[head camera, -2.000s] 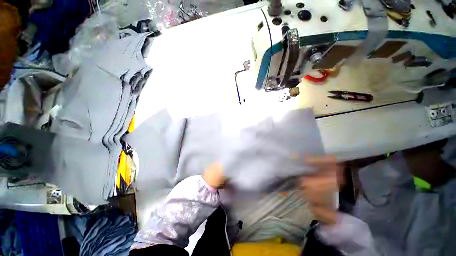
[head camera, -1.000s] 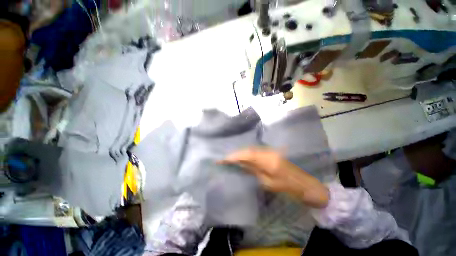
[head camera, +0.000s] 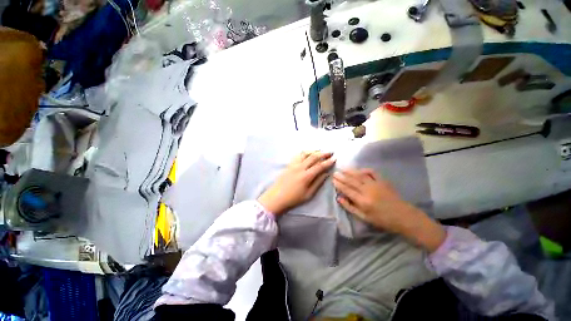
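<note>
A grey garment panel (head camera: 397, 169) lies on the table in front of the sewing machine, its lower part hanging toward my lap. A smaller grey piece (head camera: 307, 235) lies on it, its straight edge between my hands. My left hand (head camera: 300, 182) rests flat on the cloth, just below the needle area. My right hand (head camera: 369, 197) lies flat beside it, fingers pointing toward my left hand. The presser foot and needle are lost in bright light under the machine head (head camera: 338, 94).
A stack of grey cut panels (head camera: 125, 150) lies at left, with a yellow item (head camera: 163, 226) by its edge. Dark thread snips (head camera: 447, 130) and a red-orange item (head camera: 399, 106) lie on the machine bed. A tied blue-grey bundle (head camera: 143, 293) is below the table.
My left hand, hidden by cloth a second ago, now shows on top of it. My right hand has moved right, and the raised cloth has been laid flat near the needle area.
</note>
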